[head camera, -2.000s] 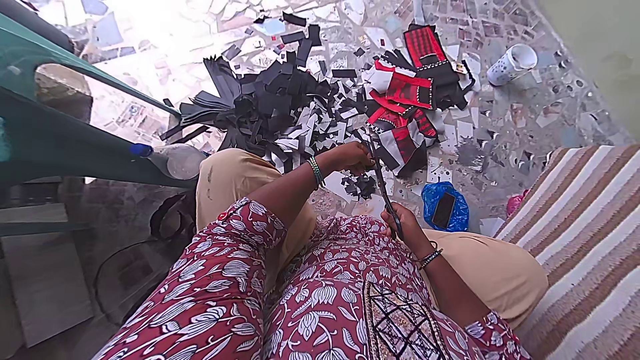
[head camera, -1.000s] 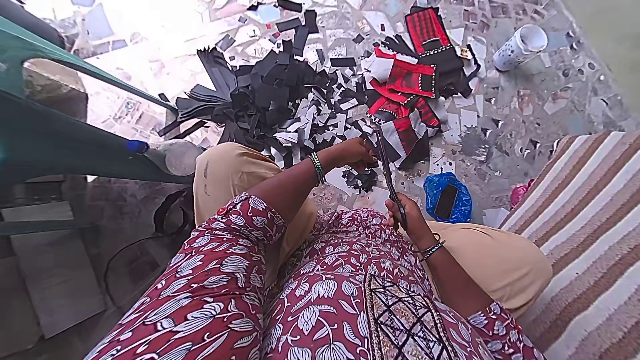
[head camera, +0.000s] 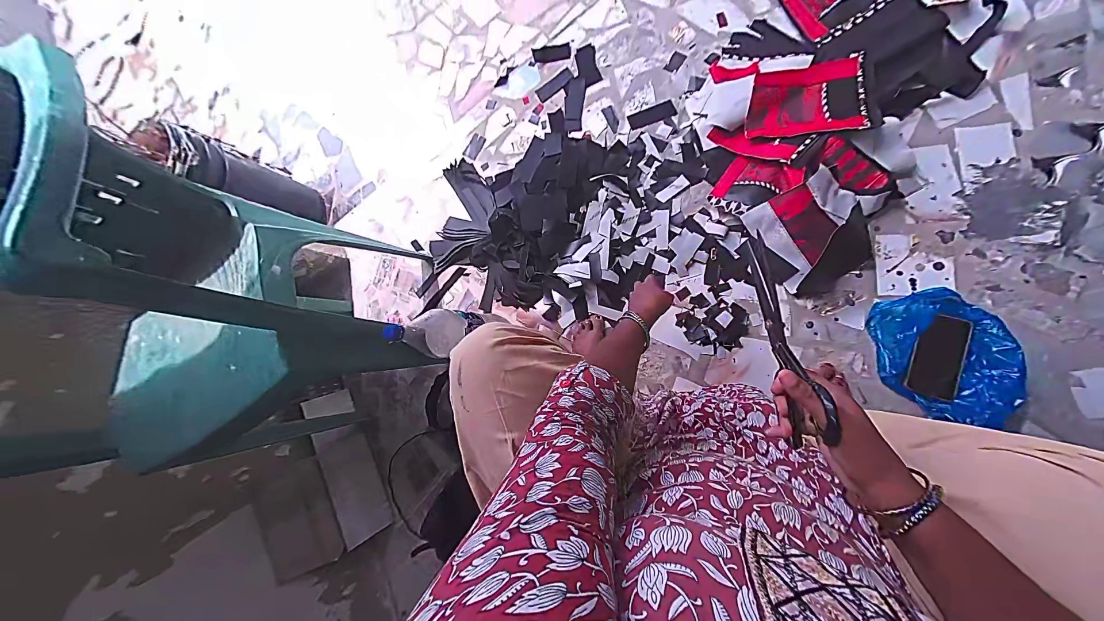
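Note:
My right hand (head camera: 815, 401) grips the handles of a pair of dark scissors (head camera: 774, 319), whose blades point up and away over the floor. My left hand (head camera: 649, 299) reaches down at the near edge of a heap of small black and white cut pieces (head camera: 604, 233); its fingers are too unclear to tell whether they hold a piece. A bundle of long black strips (head camera: 483, 220) lies at the heap's left side. Red and black patterned fabric pieces (head camera: 806, 99) with white-stitched edges lie beyond the scissors, to the right of the heap.
A green plastic chair (head camera: 310, 336) lies at the left, with a bottle with a blue cap (head camera: 434, 334) beside it. At the right a dark phone (head camera: 938, 358) rests on a blue plastic bag (head camera: 1000, 379). The floor is broken-tile mosaic (head camera: 940, 207).
My left hand has moved away from the scissors, to the left and down to the heap of cut pieces. My right hand still holds the scissors. The view has shifted.

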